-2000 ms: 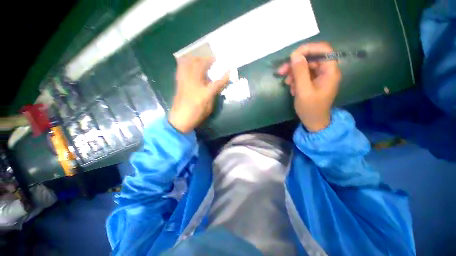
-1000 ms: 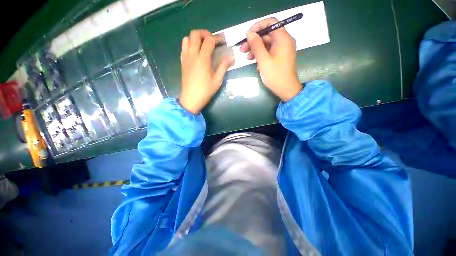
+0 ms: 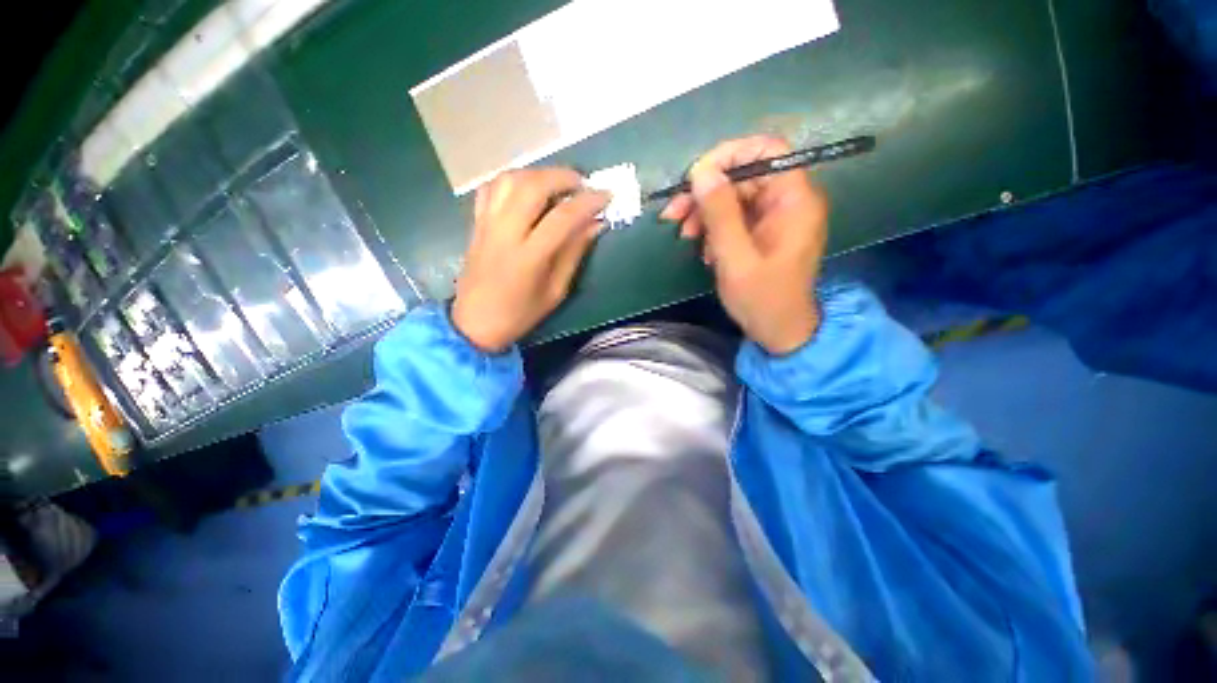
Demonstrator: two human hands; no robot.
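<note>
My left hand is bare, its fingertips on the left edge of a small, glaring white circuit board module on the green mat. My right hand holds black tweezers like a pen; their tip is at the module's right side. Whether the tip touches it or carries a piece is too small to tell. Beyond the hands lies the white backing sheet, with a beige-grey block of adhesive pieces at its left end.
A clear blister tray lies at the left, with modules in some pockets. A yellow-orange tool and a red block are at the far left. A white rail runs beyond. Blue fabric shows at the upper right.
The tweezers and my right hand have moved off the backing sheet, down to the module. My left hand has moved from the sheet's left end to the module, uncovering the beige-grey block.
</note>
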